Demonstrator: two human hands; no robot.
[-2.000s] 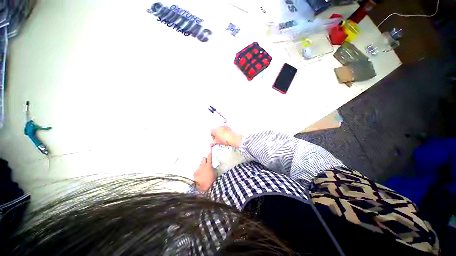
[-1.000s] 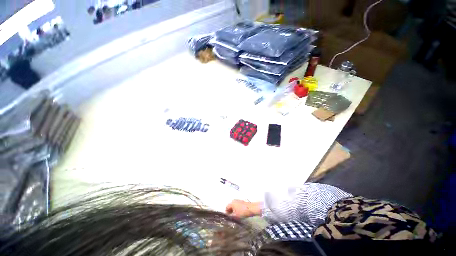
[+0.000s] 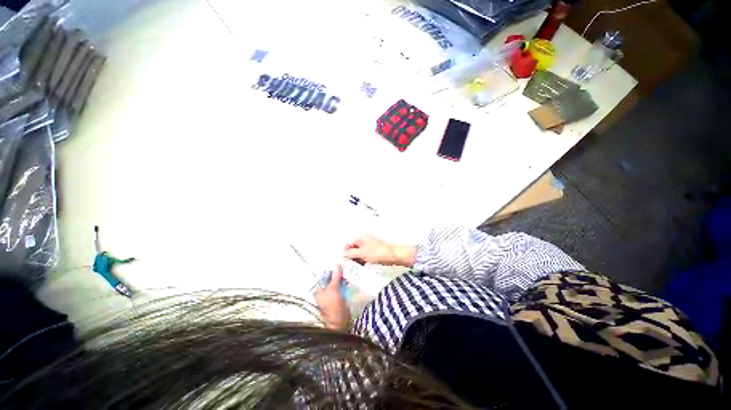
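My right hand (image 3: 375, 251), in a striped sleeve, is at the table's near edge with its fingertips together. My left hand (image 3: 333, 301) is just below it, close to the checked apron, partly cut off by blurred hair. Between them is a small pale blue or clear packet (image 3: 345, 286), washed out against the white; both hands seem to pinch it. A slim finger-length tool with a dark tip, snips or a pen (image 3: 363, 205), lies on the table above my right hand.
The cream table (image 3: 200, 168) bears a teal tool (image 3: 111, 272), dark lettering of a clear polybag (image 3: 296, 94), a red-black checked pouch (image 3: 402, 125), a phone (image 3: 454, 139), olive packets (image 3: 561, 96), a red block (image 3: 521, 58) and bagged garments (image 3: 28, 184) at left.
The view tilted up to the garment stack and came back down. My left hand, out of sight or hidden one second ago, shows again beside my right. The table things appear unmoved.
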